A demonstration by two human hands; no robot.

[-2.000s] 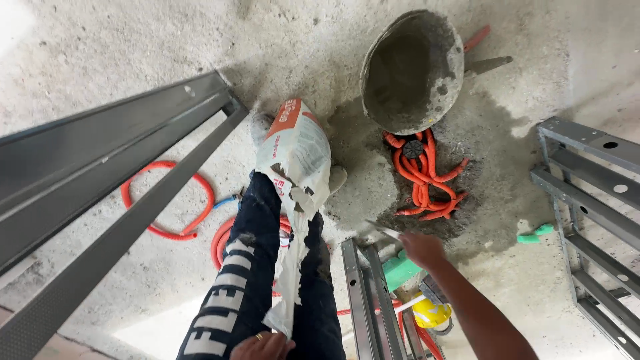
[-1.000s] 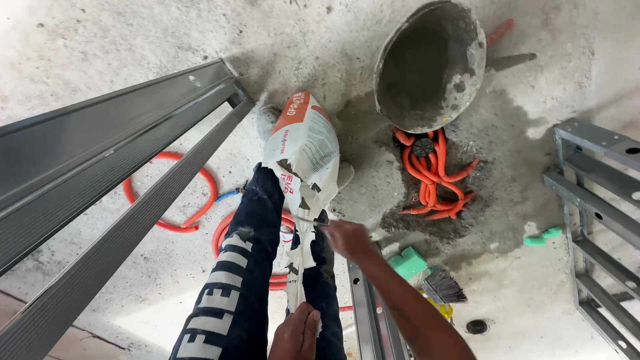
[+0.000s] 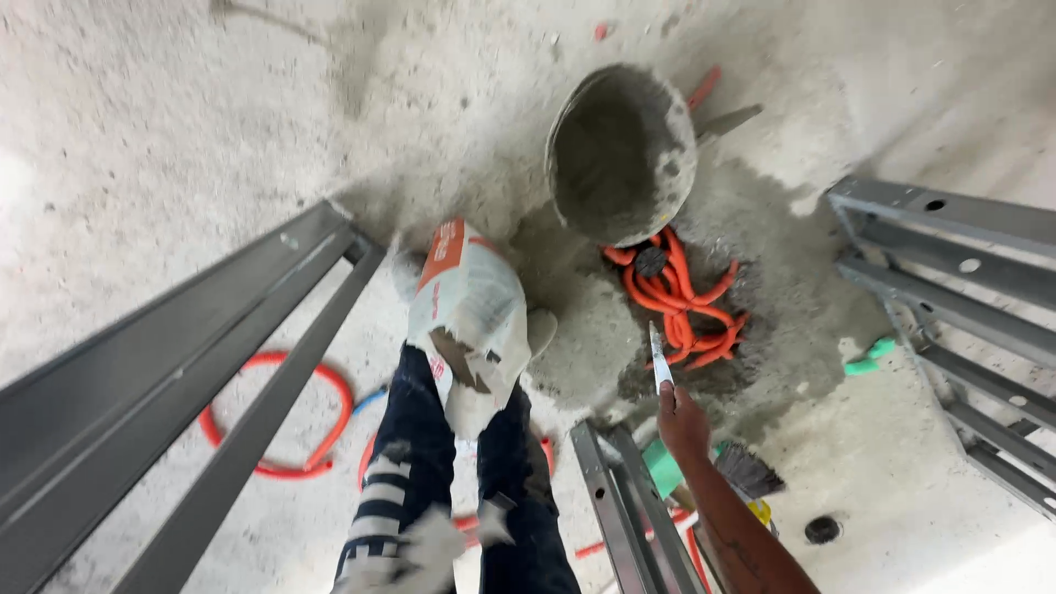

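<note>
My right hand point(image 3: 683, 425) grips a knife-like tool with a narrow metal blade point(image 3: 660, 359), its tip pointing at the orange corrugated conduits point(image 3: 681, 301) that rise from a wet patch of floor. My left hand is not in view. A white and orange bag point(image 3: 474, 293) stands between my feet, torn at its upper side with grey material showing in the tear. Blurred scraps of pale bag material point(image 3: 437, 549) are in front of my legs. Beyond the conduits sits a round bucket point(image 3: 565, 177) with grey wet mix inside, a trowel-like blade point(image 3: 730, 121) beside it.
Grey metal ladder-like frames stand at left point(image 3: 177, 371), at right point(image 3: 949, 330) and at bottom centre point(image 3: 631, 503). An orange hose loop point(image 3: 337, 396) lies at left. A dark-bristled brush point(image 3: 747, 470), green pieces point(image 3: 866, 357) and a round floor hole point(image 3: 822, 530) are at lower right.
My right hand has moved from the bag to the right with the bladed tool. A long strip hanging from the bag has come away, and my left hand has left the view.
</note>
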